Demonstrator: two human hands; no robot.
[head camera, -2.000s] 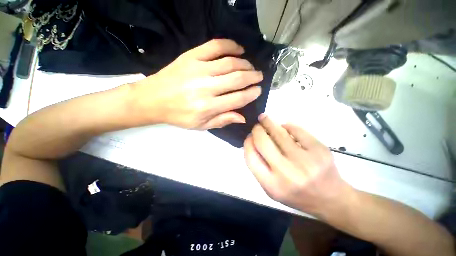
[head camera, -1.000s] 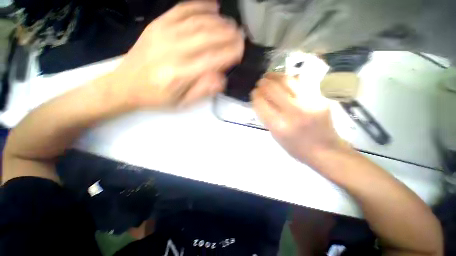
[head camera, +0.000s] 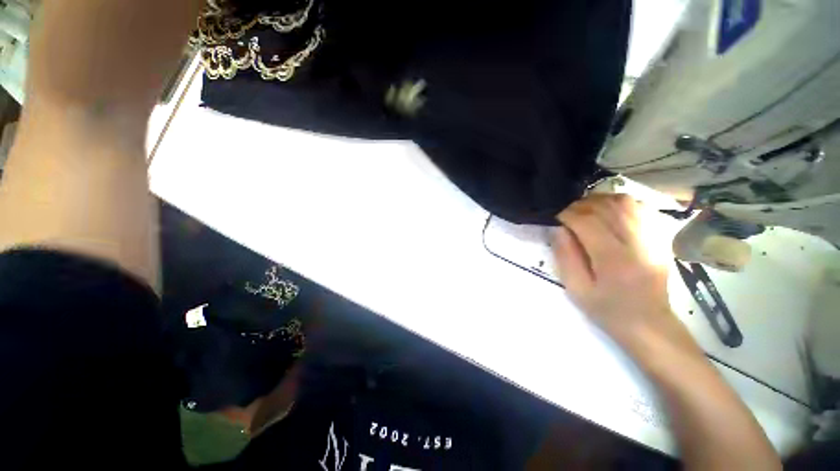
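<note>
The black garment (head camera: 497, 92) lies over the white table left of the machine head, with gold embroidery (head camera: 262, 55) at its upper left and a small pale blurred patch near its middle. My right hand (head camera: 612, 258) is at the garment's lower right corner by the needle area, with its fingertips on the black edge. The needle and presser foot are hard to make out. My left forearm rises along the left side, and my left hand is out of the picture past the top edge.
The pale machine head (head camera: 737, 110) fills the upper right. A cream knob (head camera: 723, 252) and black thread snips (head camera: 711, 304) are right of my right hand. Another black garment with a white tag (head camera: 196, 316) hangs below the table edge (head camera: 414, 333) by my lap.
My left hand has moved off the cloth, up and out of view. The garment now spreads wider beside the machine. My right hand stays near the needle area. The view has shifted.
</note>
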